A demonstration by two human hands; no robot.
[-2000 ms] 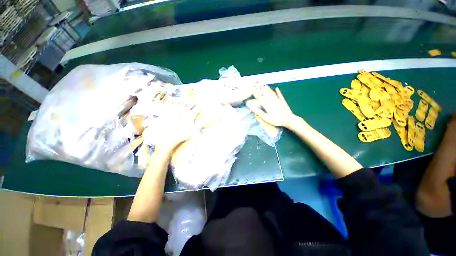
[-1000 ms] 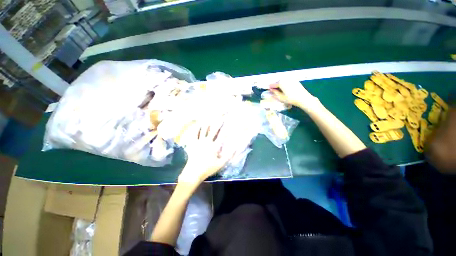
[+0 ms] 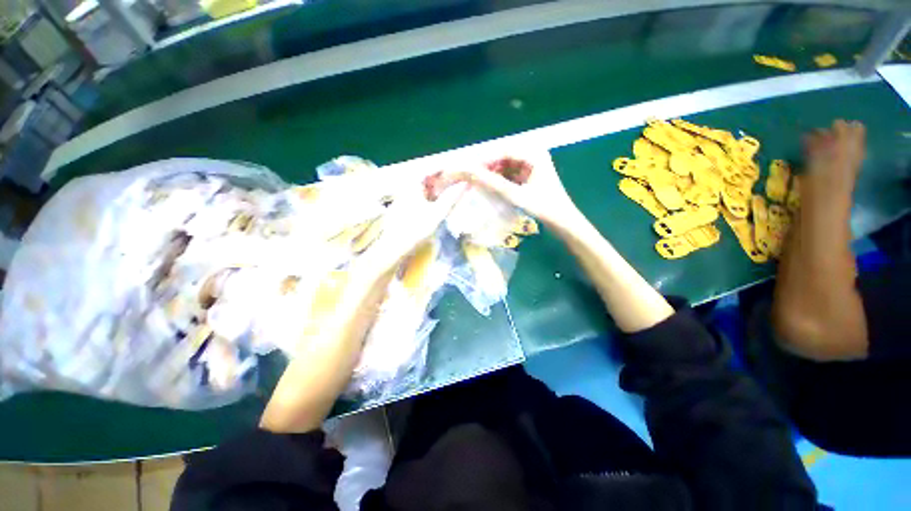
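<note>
My left hand [image 3: 440, 203] and my right hand [image 3: 524, 186] meet over the right end of a pile of bagged pieces [image 3: 345, 240], near the white rail. Both hands are overexposed, and their fingers are bent close together above clear film. I cannot tell what they grip. Yellow ends of pieces [image 3: 519, 232] show just below my right hand. A small clear bag with a pale piece [image 3: 484, 271] lies below the hands. The large clear poly bag [image 3: 90, 289] lies at the left, its mouth side merging with the pile.
A heap of loose yellow plastic pieces [image 3: 689, 180] lies on the green table [image 3: 589, 329] to the right. Another person's arm [image 3: 824, 269] reaches in beside it. A white rail [image 3: 599, 124] runs behind. Cardboard [image 3: 110, 487] and whitish plastic bags [image 3: 365, 459] show below the table edge.
The view has shifted and turned. My left hand has moved from the pile up and right to my right hand. The other person's arm now reaches further over the table.
</note>
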